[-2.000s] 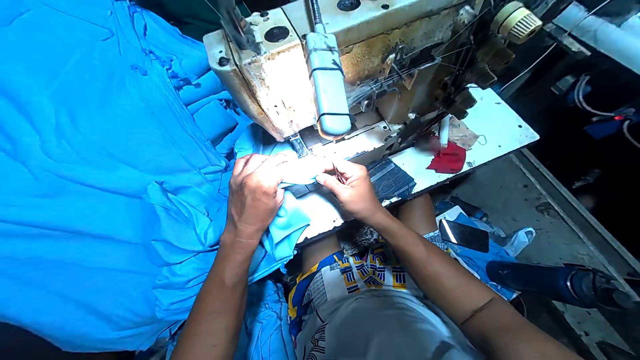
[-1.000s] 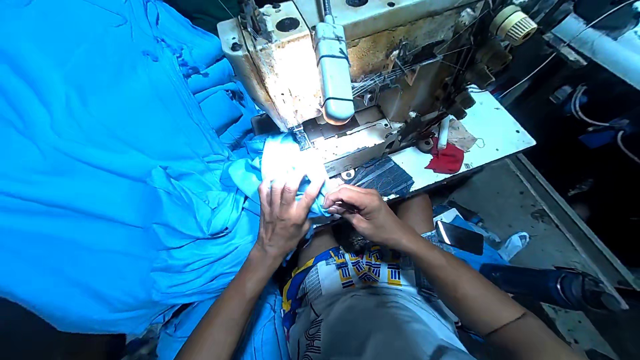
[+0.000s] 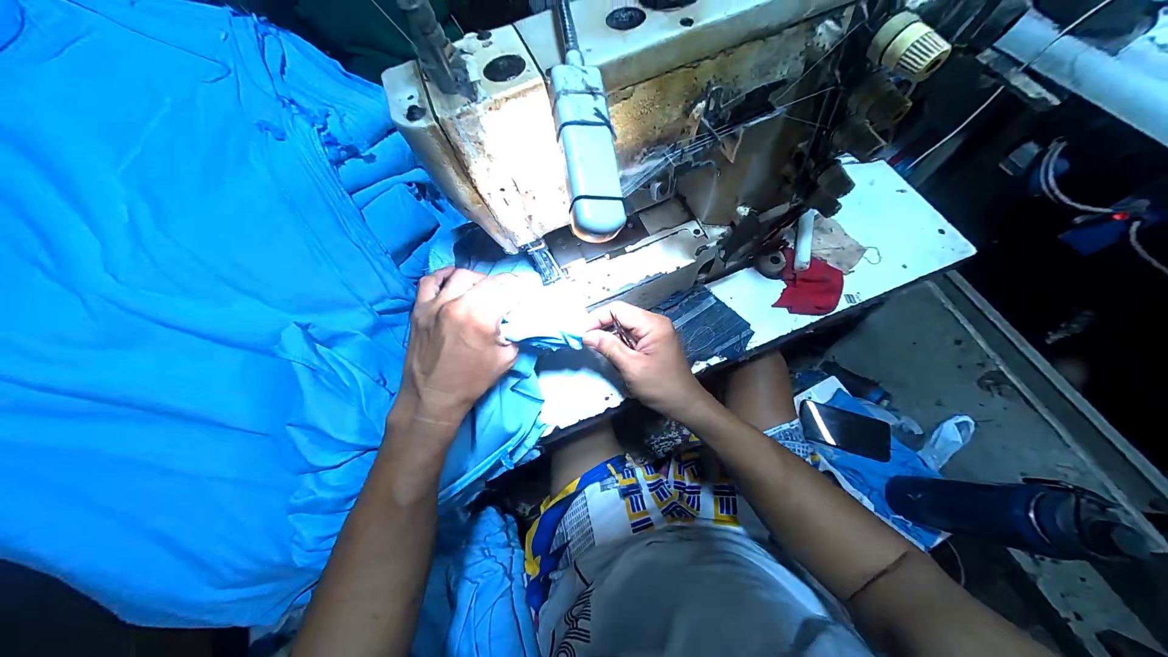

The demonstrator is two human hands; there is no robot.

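Observation:
An industrial sewing machine [image 3: 511,137] stands at upper middle, its presser foot [image 3: 545,263] down near bright blue fabric [image 3: 182,301]. My left hand [image 3: 461,338] is closed on the fabric just left of and below the foot. Right of it, my right hand [image 3: 643,356] pinches the fabric's edge between thumb and fingers, and a small dark metal tool [image 3: 624,332], perhaps thread snips, lies within that hand. A short stretch of the fabric spans the two hands. Glare from the lamp [image 3: 591,164] hides detail around the foot.
Red cloth scrap [image 3: 810,286] and a white stick-like item [image 3: 804,239] lie on the white machine table [image 3: 912,219]. A dark patch [image 3: 703,324] is at its front edge. A phone [image 3: 846,429] and a dark bottle [image 3: 995,516] are at lower right. Fabric fills the left side.
My left hand has moved up toward the presser foot since one second ago. The fabric between my hands is now drawn across below the foot.

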